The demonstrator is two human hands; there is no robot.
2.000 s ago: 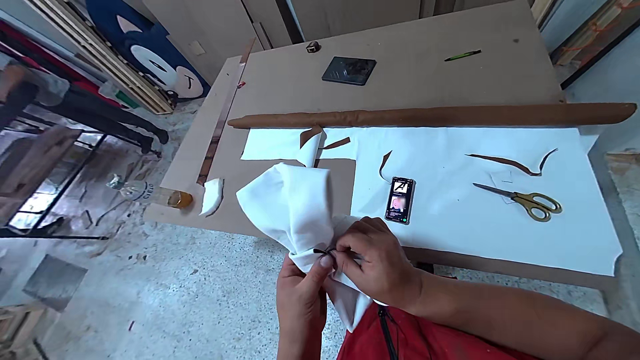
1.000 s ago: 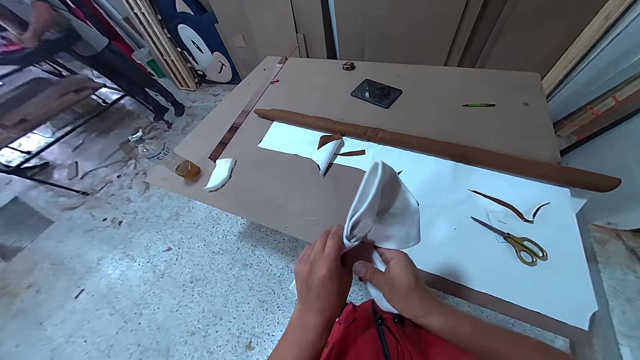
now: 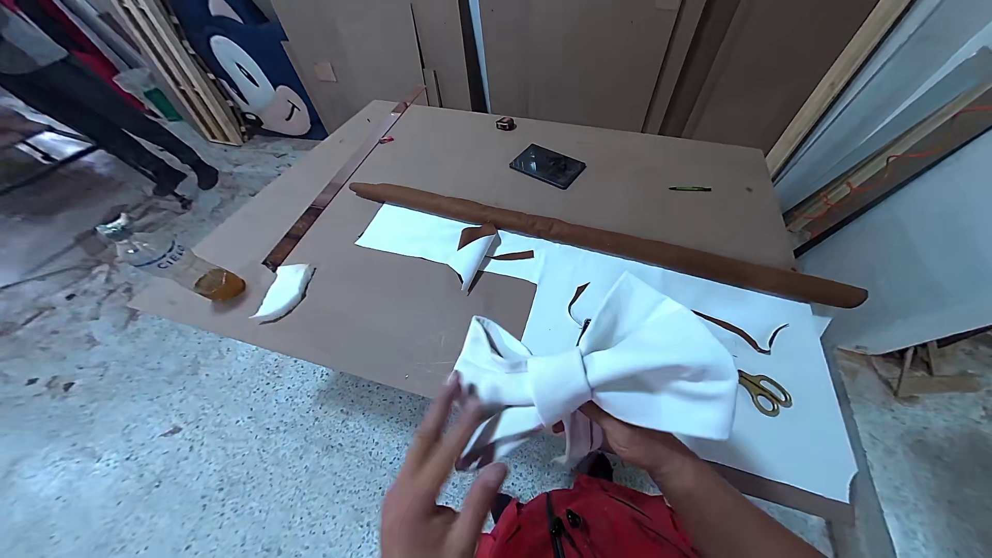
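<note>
A large white fabric bow (image 3: 659, 364) with a band round its middle is held up over the front edge of the table. My right hand (image 3: 632, 442) grips it from below and behind, its fingers partly hidden by the bow. My left hand (image 3: 446, 473) is at the bow's left loop, fingers spread and blurred; whether the fingertips touch the cloth cannot be told. Beneath the bow lies a white sheet of material (image 3: 798, 434), with gold-handled scissors (image 3: 766, 393) on it, their blades hidden behind the bow.
A long brown roll (image 3: 620, 248) crosses the table (image 3: 349, 333). Around it are a dark phone or tablet (image 3: 547, 166), a green pen (image 3: 690, 188), a long flat strip (image 3: 333, 186), a white scrap (image 3: 285, 292) and a bottle (image 3: 174, 260). A person (image 3: 101, 101) stands at far left.
The white cloth, earlier bunched in both hands, now shows as a spread bow with a middle band. My left hand has let go its grip and opened. The phone seen first on the sheet is out of sight.
</note>
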